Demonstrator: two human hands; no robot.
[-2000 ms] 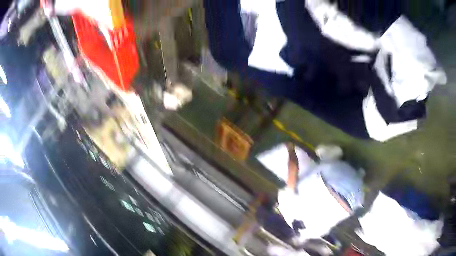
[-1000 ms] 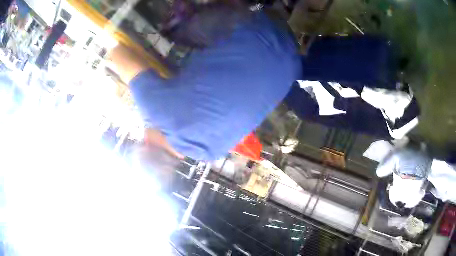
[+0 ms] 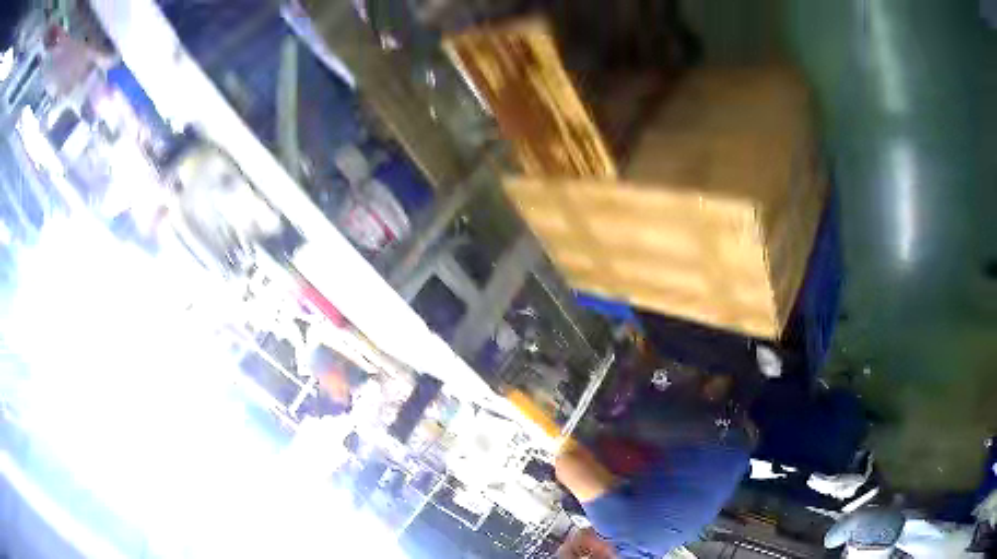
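Note:
Neither of my hands is in the picture. Nearest in front of me, a large open cardboard box (image 3: 667, 246) with a raised flap stands at the upper right. A person in a blue top (image 3: 672, 497) is at the lower middle, with a bare forearm reaching toward a cluttered worktable. The view is tilted and blurred, so small things on the table cannot be told apart.
A long white table edge (image 3: 328, 262) runs diagonally from the upper left toward the middle. Grey metal frame legs (image 3: 454, 273) stand beneath it. The green floor (image 3: 896, 360) lies at the right. Bright glare covers the lower left. White cloth pieces show at the lower right.
My view has swung round. The person in blue has shifted from the upper middle to the lower middle and looks smaller. The cardboard box and long white table edge have come into view.

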